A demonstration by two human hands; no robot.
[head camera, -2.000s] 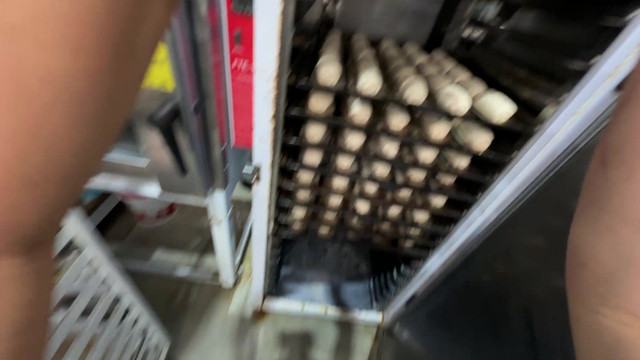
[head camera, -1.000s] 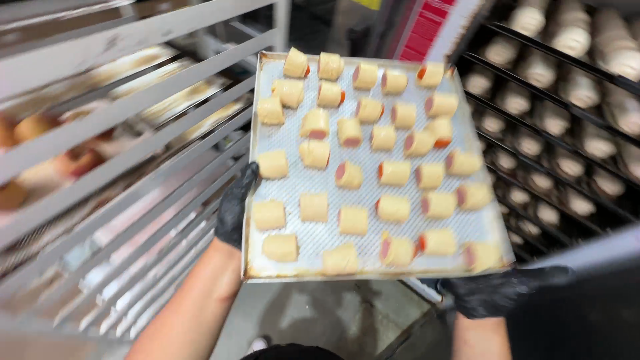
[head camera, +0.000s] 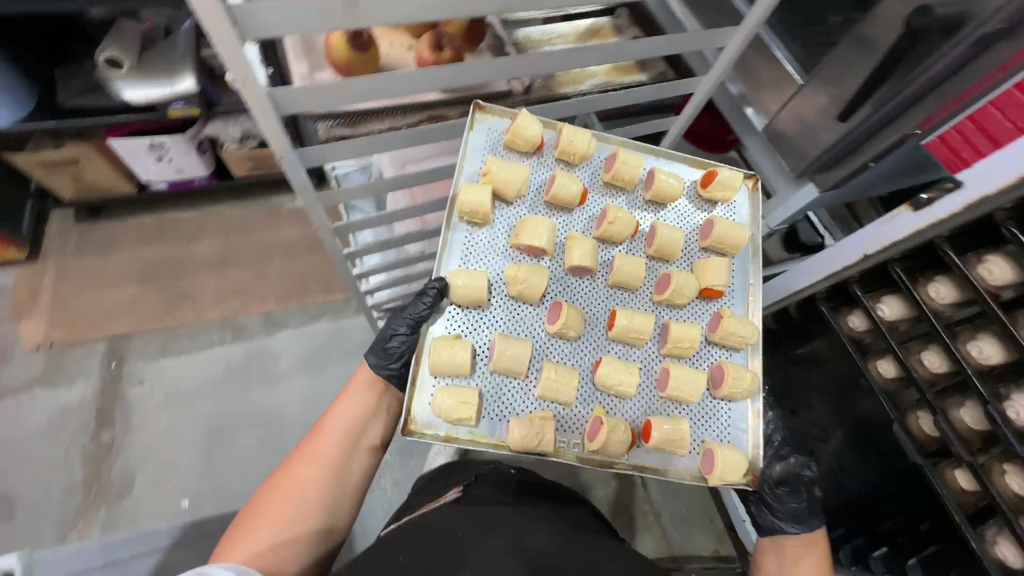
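Observation:
A square perforated metal baking tray [head camera: 588, 300] is held up in front of me, tilted. Several pieces of pale dough wrapped around sausage [head camera: 628, 326] lie on it, with pink or orange ends showing. My left hand [head camera: 406, 332], in a black glove, grips the tray's left edge, thumb on top. At its lower right corner my right hand [head camera: 786, 480], also in a black glove, holds the edge; its fingers are partly hidden beneath the tray.
Beyond the tray stands a light metal rack [head camera: 480, 76] with a tray of round reddish-yellow items [head camera: 352, 52]. At right, a dark rack [head camera: 912, 352] carries rows of pale dough pieces [head camera: 932, 360]. Boxes [head camera: 160, 156] sit on a low shelf at left.
Two seconds ago no tray was in sight; one second ago both hands held it. The tray has since turned slightly clockwise. The view has swung left.

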